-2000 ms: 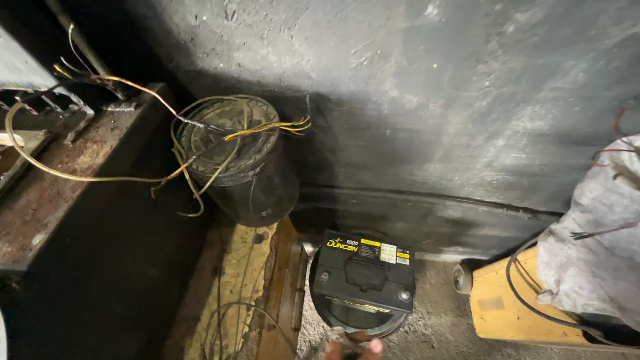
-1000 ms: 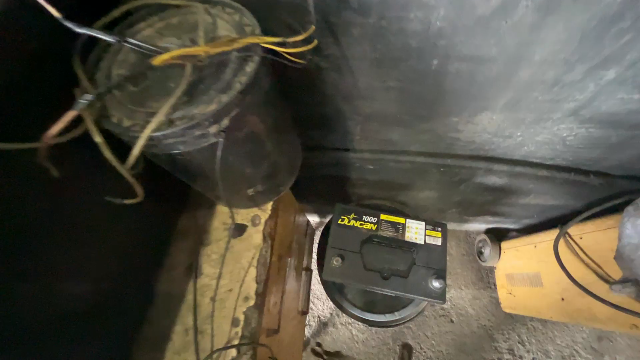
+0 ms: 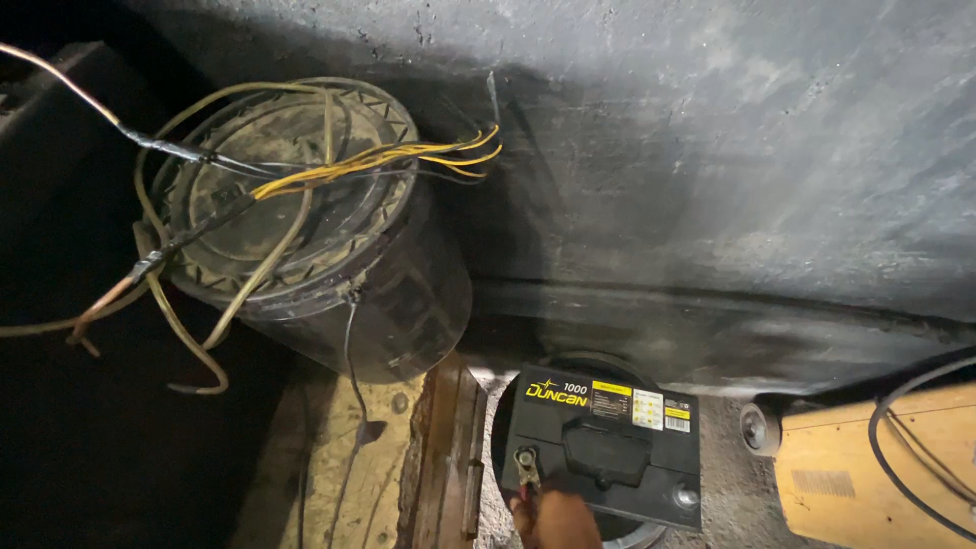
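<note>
A black car battery (image 3: pixel 610 438) rests on a round black base on the floor in the head view. What seems to be my right hand (image 3: pixel 560 520) is at its lower left corner, with thumb and fingers closed on a metal cable clamp (image 3: pixel 526 467) with a red part. The clamp is at the battery's left terminal; whether it grips the post I cannot tell. The right terminal post (image 3: pixel 685 497) is bare. My left hand is out of view.
A lidded black plastic bucket (image 3: pixel 396 305) bears yellow-ended wires (image 3: pixel 366 162) and a loose pale cable (image 3: pixel 263 271). It stands by a worn wooden board (image 3: pixel 381 465). A yellow wheeled object (image 3: pixel 839 465) lies to the right, before a dark wall (image 3: pixel 686 191).
My hand has come up from the bottom edge to the battery's left terminal, where a metal clamp now shows. The view is closer to the bucket and battery than two seconds ago.
</note>
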